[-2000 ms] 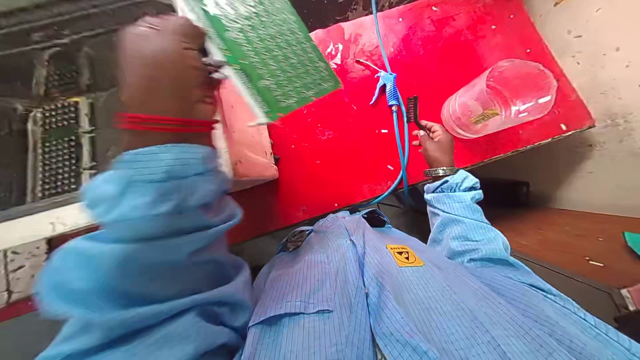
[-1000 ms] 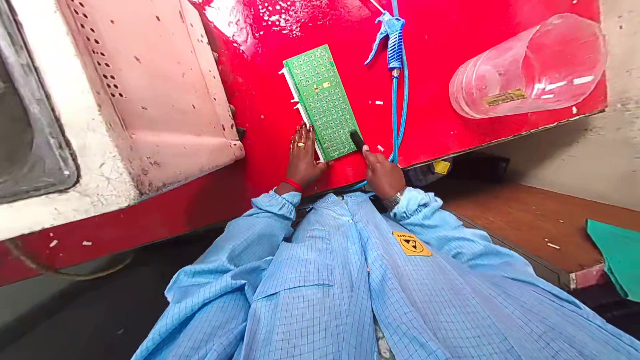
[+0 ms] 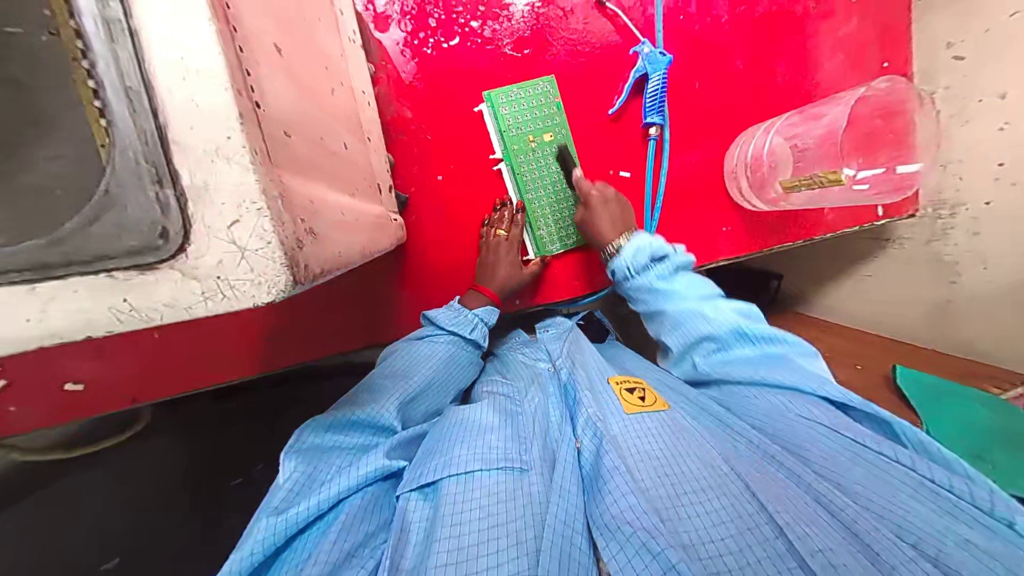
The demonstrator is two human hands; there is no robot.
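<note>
A green printed circuit board (image 3: 538,172) with white connectors along its left edge lies tilted on the red tabletop (image 3: 448,172). Against the board's lower left edge rests my left hand (image 3: 506,250), fingers extended, with a ring and a red wrist thread. My right hand (image 3: 602,210), with a metal watch band at its wrist, grips a black brush (image 3: 567,166) whose far end lies over the right part of the board. Whether its bristles touch the board cannot be told.
A blue air blow gun (image 3: 654,84) with its blue hose lies right of the board. Farther right is a clear plastic container (image 3: 832,152) on its side, with brown tape. A pink and white machine housing (image 3: 308,144) stands at the left. A green sheet (image 3: 960,424) is at lower right.
Two seconds ago the board was raised at upper left by my left hand; now it lies on the table. My right hand has brought the brush from beside the container to over the board.
</note>
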